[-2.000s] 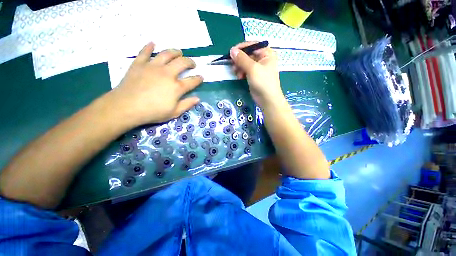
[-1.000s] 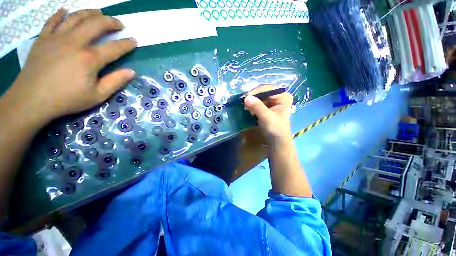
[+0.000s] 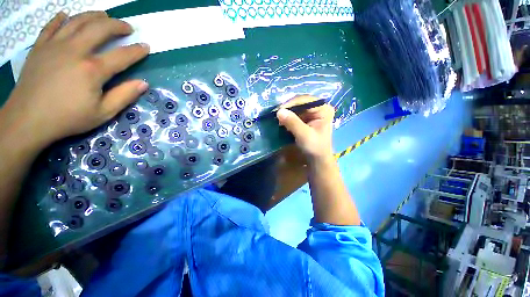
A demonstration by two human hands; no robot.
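Observation:
A clear plastic tray (image 3: 174,75) on the green mat holds rows of small round dark parts (image 3: 137,147) with shiny centres. Several parts near its right side carry pale rings (image 3: 197,111). My right hand (image 3: 311,125) holds black tweezers (image 3: 302,108), tip pointing left at the parts by the right side of the rows. Whether a ring is at the tip is too small to tell. My left hand (image 3: 78,75) lies with fingers spread at the tray's upper left, over a white strip (image 3: 186,32). Its palm side is hidden.
Strips with teal ring outlines (image 3: 285,10) lie beyond the tray. A sheet with grey rings (image 3: 23,26) is at upper left. A glossy bluish stack (image 3: 401,52) stands at the bench's right end, beside white and red material (image 3: 479,43). The bench's front edge borders my lap.
My right hand moved from the white strip down to the tray's right-side parts with the tweezers. The view shifted, bringing the tray closer. My left hand stays spread near the strip.

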